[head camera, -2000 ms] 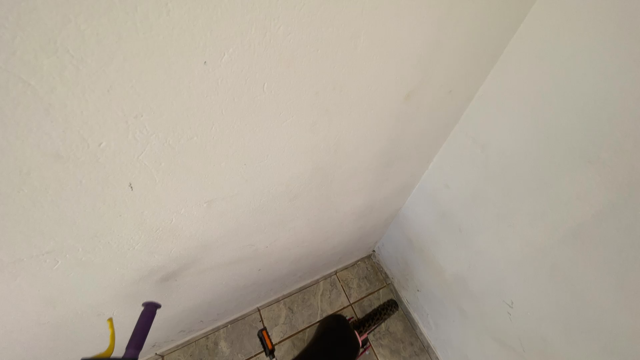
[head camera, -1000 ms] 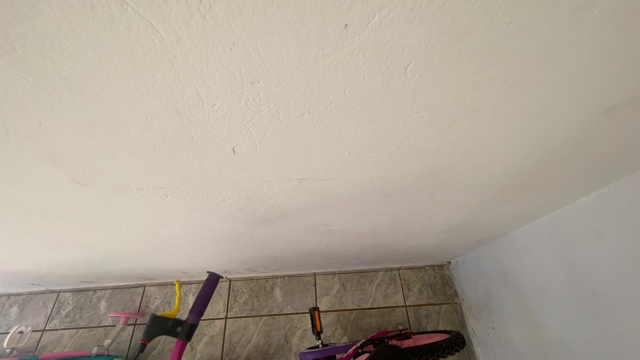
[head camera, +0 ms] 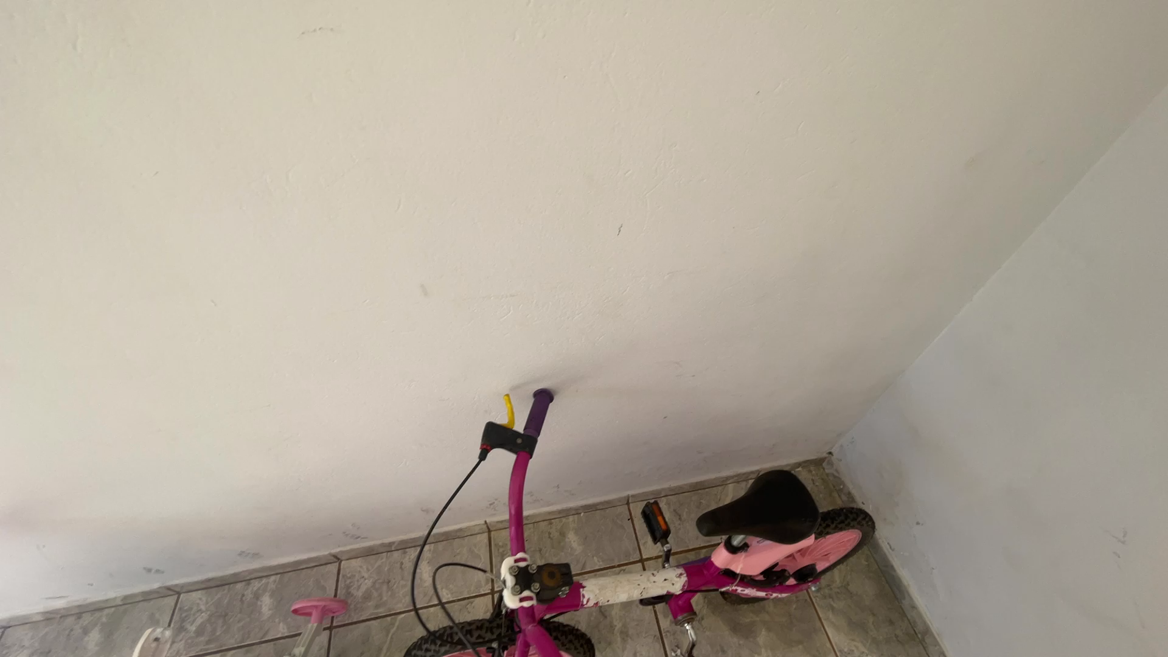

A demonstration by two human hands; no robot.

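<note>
Neither of my hands is in view. A child's bicycle (head camera: 634, 587) with a pink and white frame stands on the floor beside the wall, its rear wheel (head camera: 838, 549) toward the corner. The purple handlebar grip (head camera: 539, 412) is close to the wall, with a yellow brake lever (head camera: 509, 411) and a black lever mount (head camera: 507, 440) by it. A black saddle (head camera: 765, 508) sits over the rear part, and a pedal with an orange reflector (head camera: 655, 522) sticks out toward the wall. The front wheel (head camera: 461, 639) is cut off by the lower edge.
A pale wall (head camera: 547, 228) fills most of the view and meets a second wall (head camera: 1040, 438) at the right corner. Grey floor tiles (head camera: 246, 602) run along its foot. A pink round part on a post (head camera: 319, 607) and a white part (head camera: 152, 642) show at the lower left.
The view has shifted, so more of the bicycle shows, including the saddle, the frame and the handlebar stem.
</note>
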